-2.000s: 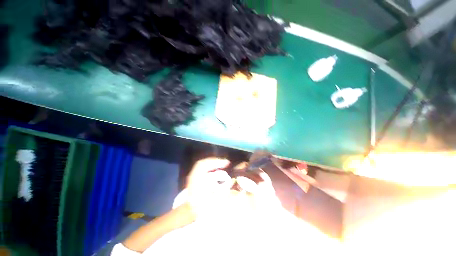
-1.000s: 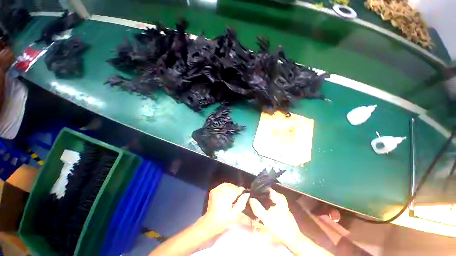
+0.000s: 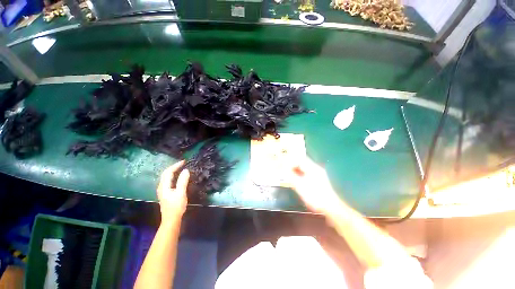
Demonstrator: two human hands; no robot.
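Observation:
My left hand point(image 3: 173, 189) is at the bench's front edge, its fingertips at the left side of a small black bunch point(image 3: 208, 169); whether it grips a piece I cannot tell. My right hand point(image 3: 306, 178) is over the right edge of the tan cardboard work pad point(image 3: 268, 163), fingers together and overexposed; whether it holds something is unclear. The main heap of black pieces point(image 3: 186, 107) lies behind the bunch and touches the pad's back edge.
Two white glue bottles point(image 3: 344, 117) lie right of the pad. A black cable point(image 3: 437, 135) hangs at the right. A green plastic crate point(image 3: 101, 248) of black pieces stands lower left. More black pieces point(image 3: 22, 132) lie far left. A white ring point(image 3: 311, 18) lies across the bench.
My hands have moved apart from in front of my body: the left to the small bunch, the right to the pad. The black leafy piece between them is no longer seen there. The view has shifted.

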